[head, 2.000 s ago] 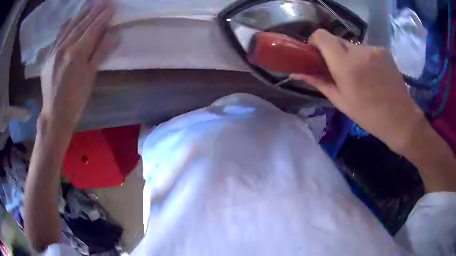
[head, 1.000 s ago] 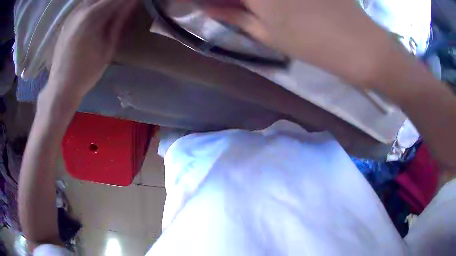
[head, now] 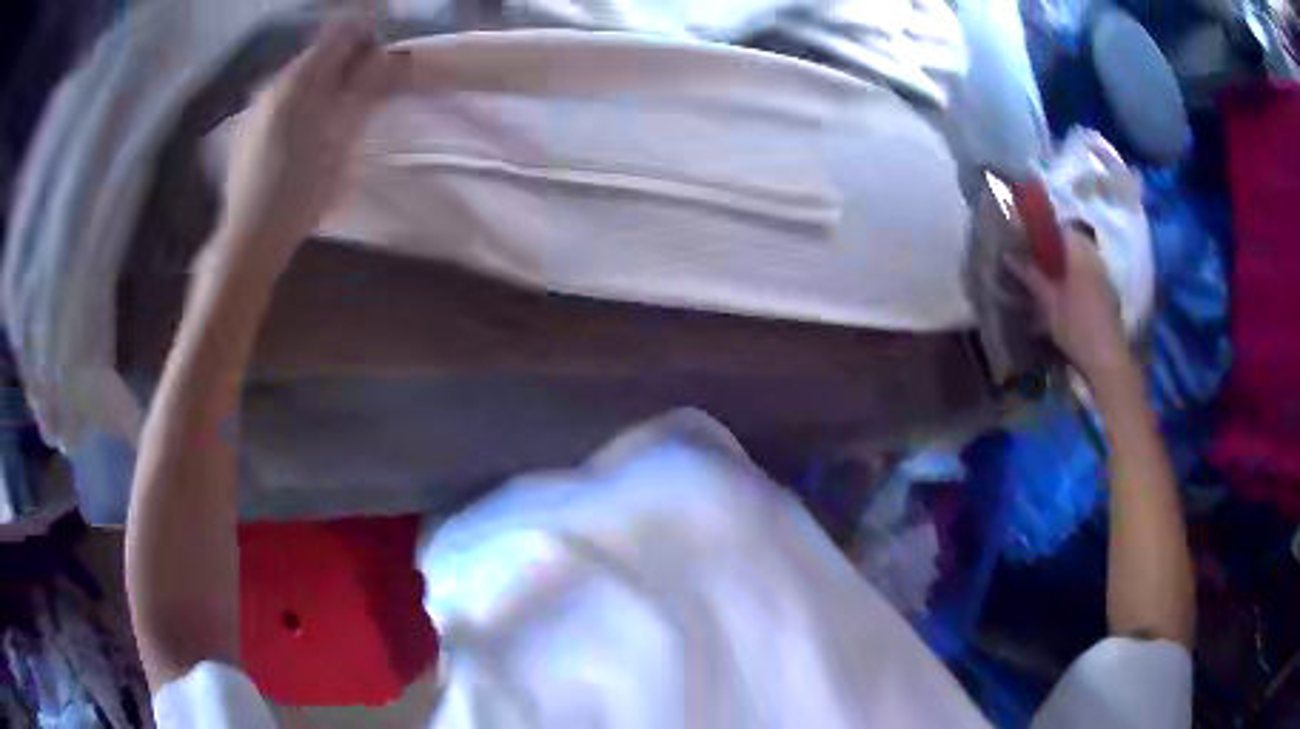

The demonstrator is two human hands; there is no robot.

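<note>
A long off-white garment panel (head: 684, 249) lies across the brown-grey pressing board (head: 471, 321), with a raised lengthwise seam or fold along its middle. My left hand (head: 307, 135) is at the panel's left end; it is blurred, and whether its fingers pinch the cloth cannot be told. My right hand (head: 1076, 292) is at the board's right end, on the red handle of the iron (head: 1041, 228). The iron stands beyond the panel's right end, its body partly hidden and blurred.
Pale cloth layers (head: 64, 271) drape over the board's left end. Rumpled pale folds (head: 884, 36) lie at the far side. A red stool (head: 335, 612) is below the table. Blue plastic bags (head: 1190, 299) and dark red cloth (head: 1266, 271) are at right.
The iron and my right hand have moved right, off the cloth to the board's right end. The panel now lies uncovered. The view has shifted, showing more of the board.
</note>
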